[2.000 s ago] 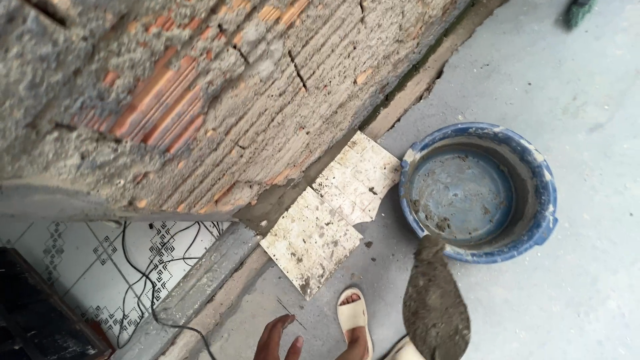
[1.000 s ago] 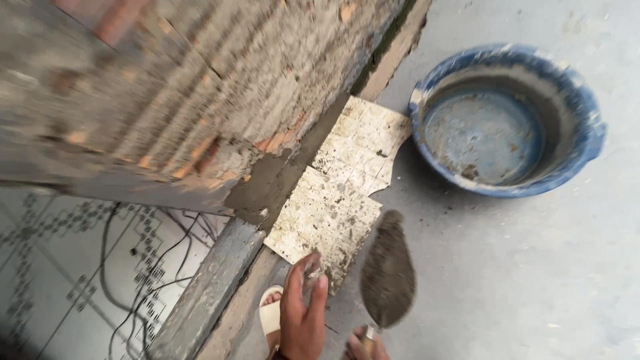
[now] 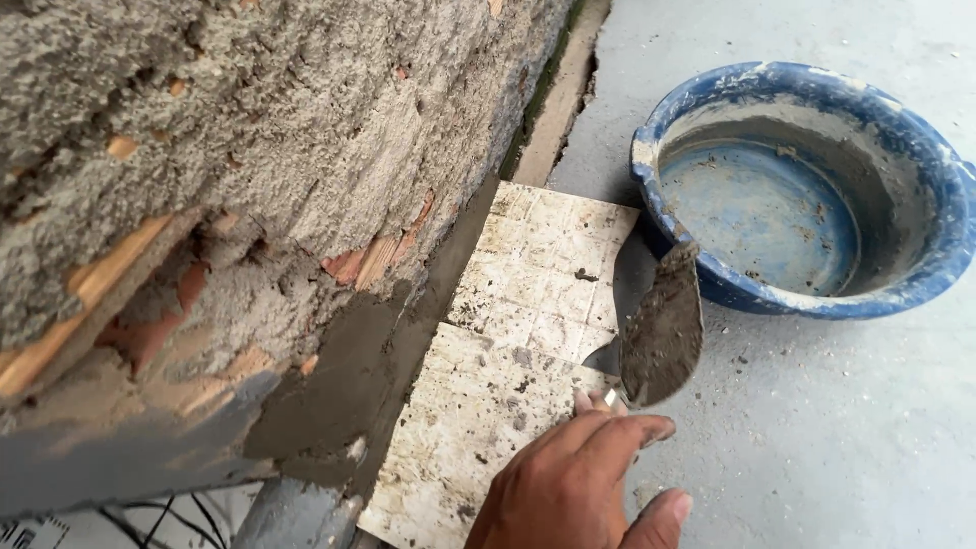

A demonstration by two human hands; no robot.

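Note:
My left hand [image 3: 564, 480] is at the bottom, palm down over the lower mortar-specked tile piece [image 3: 457, 427], its thumb and index finger apart. Just beyond it a trowel [image 3: 663, 328] has its blade coated in wet grey mortar, tip toward the blue basin [image 3: 762, 206]. Fingertips show at the trowel's neck, mostly covered by my left hand; whose they are I cannot tell. The trowel's handle and the rest of my right hand are hidden. A second tile piece [image 3: 549, 259] with a curved cut edge adjoins the first. Wet mortar [image 3: 328, 396] lines the wall's foot.
A rough wall [image 3: 305, 114] with exposed broken brick rises on the left. The basin has mortar-smeared sides and stands on the grey floor [image 3: 801, 427]. Black cables [image 3: 164, 518] lie at the lower left, beside a grey sill [image 3: 290, 515].
The view has come closer to the tile pieces. My left hand has moved to the right, over the trowel's handle area. My right hand, on the handle one second ago, is now largely hidden.

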